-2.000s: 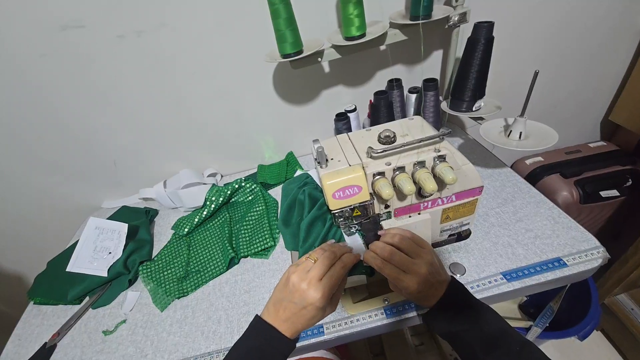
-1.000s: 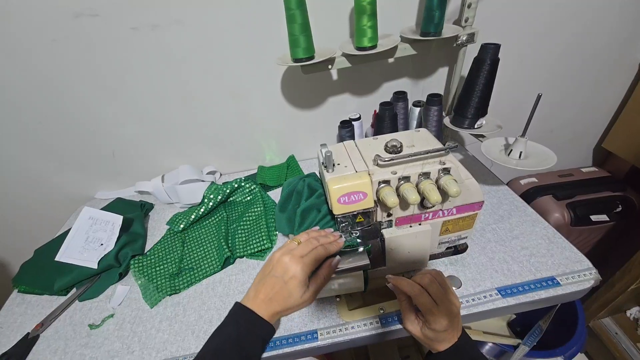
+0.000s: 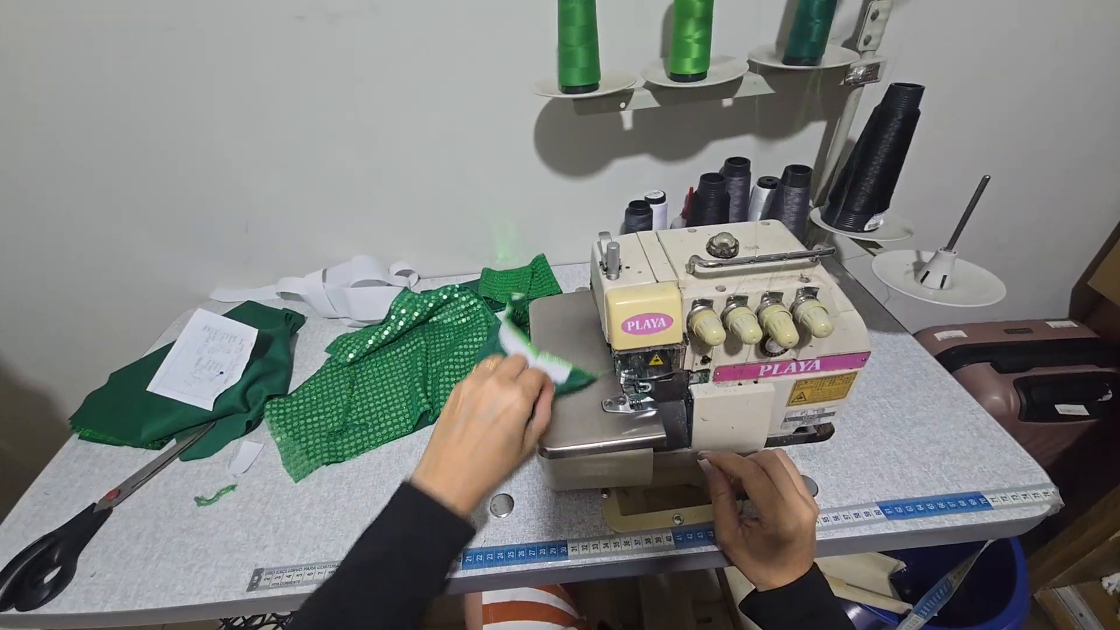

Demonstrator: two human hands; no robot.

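Observation:
My left hand [image 3: 490, 429] grips a piece of green fabric with a white band [image 3: 544, 357], lifted over the metal plate [image 3: 573, 332] of the overlock machine [image 3: 744, 289]. The presser foot [image 3: 628, 403] shows with no cloth under it. My right hand [image 3: 759, 507] is at the machine's lower front edge, fingers bent and close together; whether it holds anything cannot be told. Left of the machine lies green sequined fabric [image 3: 394, 385], with a white elastic strip [image 3: 346, 289] behind it. A paper with writing [image 3: 203, 359] rests on dark green fabric [image 3: 262, 376].
Black-handled scissors [image 3: 105, 507] lie at the table's left. A measuring tape [image 3: 604, 547] runs along the front edge. Green thread cones [image 3: 691, 39] stand on a rack above; a black cone [image 3: 878, 162] and several spools are behind the machine. A pink suitcase [image 3: 1024, 376] and a blue bin [image 3: 1006, 577] are at right.
My left hand has moved left from the presser foot with the green fabric, which earlier lay on the plate. My right hand has left the needle area and dropped to the machine's lower front.

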